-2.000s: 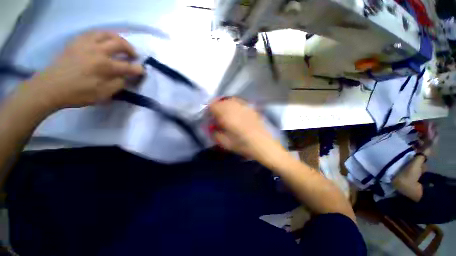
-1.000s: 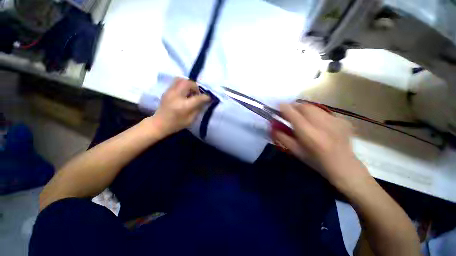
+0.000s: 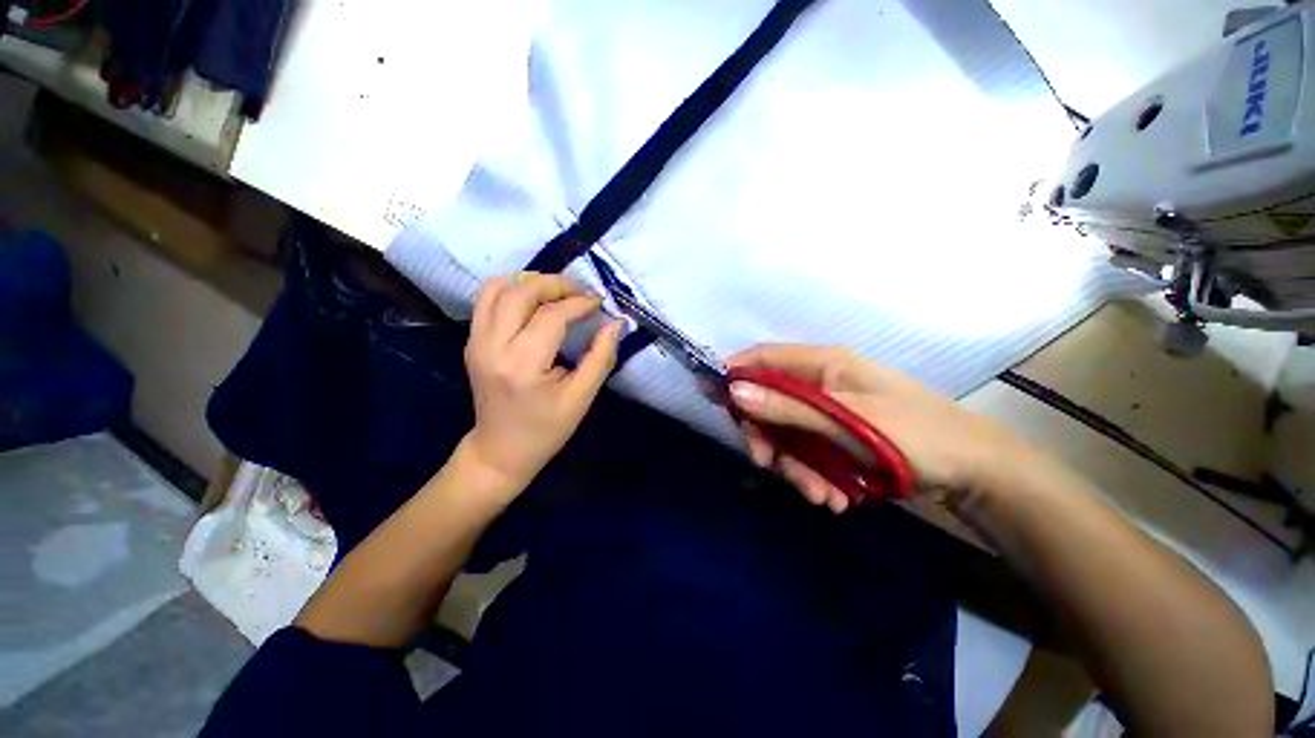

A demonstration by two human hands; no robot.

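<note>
The garment front panel lies pale side up on the table, with a long navy seam allowance band across it. My right hand holds the red-handled scissors. Their blades point up and left, at a short navy strip near the panel's front edge. My left hand pinches the fabric just left of the blades. Whether the blade tips are inside the fabric cannot be told.
The white sewing machine head stands at the right, with its presser foot low beside the panel. Dark thin rods or cords lie right of my right hand. Dark cloth hangs at the upper left. Navy fabric covers the lap.
The view has shifted, and more of the panel and navy band shows. The scissors' blades have come to the navy strip beside my left fingers.
</note>
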